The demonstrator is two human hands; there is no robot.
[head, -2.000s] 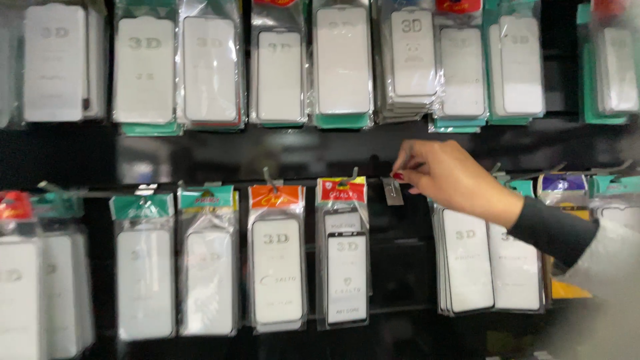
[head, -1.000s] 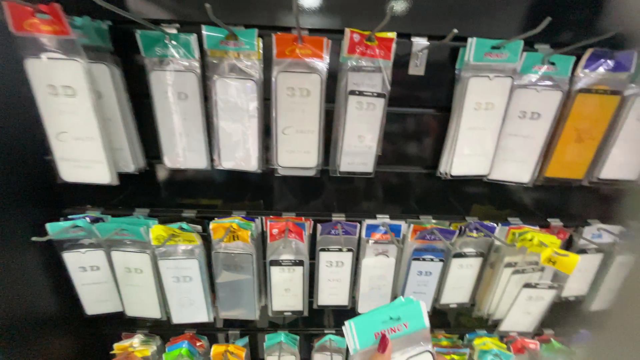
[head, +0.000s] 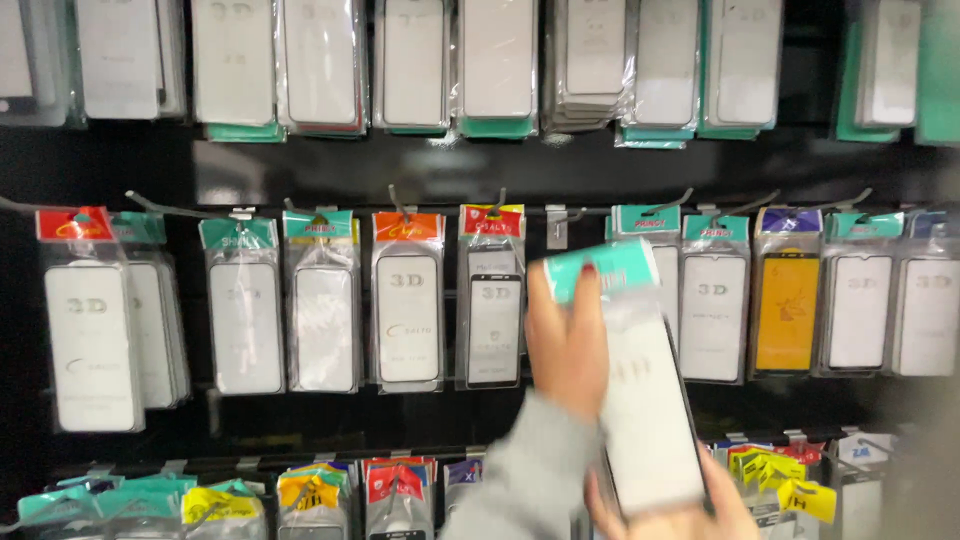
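Note:
A screen protector pack [head: 652, 405] with a teal header card is held tilted in front of the rack. My left hand [head: 568, 337], coming out of a grey sleeve, grips the header at the pack's top, with a red nail over the card. Below, my right hand [head: 675, 517] holds the pack's lower end, fingers on both sides of it; part of this hand is cut off by the frame. Just above the header, a short metal hook [head: 556, 226] on the black rack carries no pack. Left of it hangs a pack with a red and yellow header [head: 493, 315].
More packs hang from metal hooks: a red-headed one [head: 91, 345] at the left, an orange-headed one [head: 407, 319], an amber one [head: 786, 315] at the right. A row with white fronts [head: 499, 60] hangs above, and another with a yellow header [head: 223, 505] below.
Two seconds ago a hand was at the small hook with no pack in it. One second ago a teal-headed pack showed low in view; now both hands hold it up near that hook.

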